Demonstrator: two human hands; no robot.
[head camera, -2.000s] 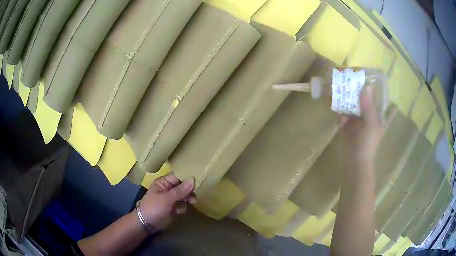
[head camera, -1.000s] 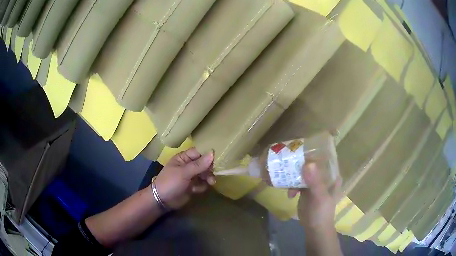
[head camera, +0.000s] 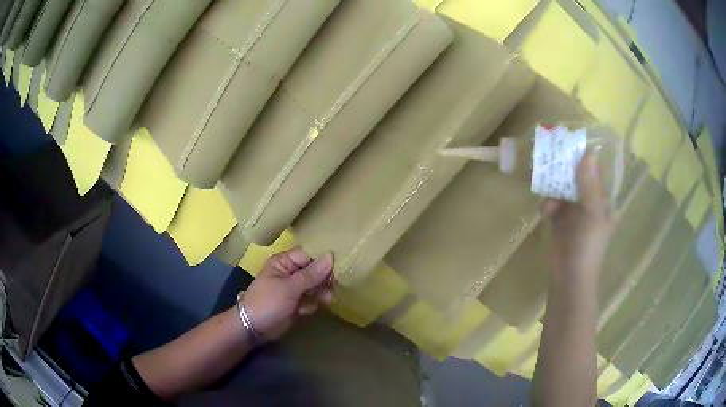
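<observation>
Olive-brown khaki panels (head camera: 358, 179) overlap in a fanned row, with pale glue lines along their edges. Yellow pieces (head camera: 203, 226) show past the panel ends. My left hand (head camera: 290, 290) pinches the lower end corner of one panel between thumb and fingers. My right hand (head camera: 579, 195) holds a clear glue bottle (head camera: 559, 161) with a white label, lying sideways. Its thin pale nozzle points left, at the glue line near the middle of the same panel. Whether the tip touches the panel cannot be told.
A brown box-like object (head camera: 56, 262) and a blue object (head camera: 91, 322) stand at lower left. Dark floor shows below the panels. More yellow pieces (head camera: 549, 48) and grey-white material (head camera: 661, 60) lie at upper right. The left panels curl upward.
Since one second ago, my right hand has moved the bottle up and right, from beside my left fingertips to the panel's middle. My left hand still pinches the corner. The view has shifted slightly.
</observation>
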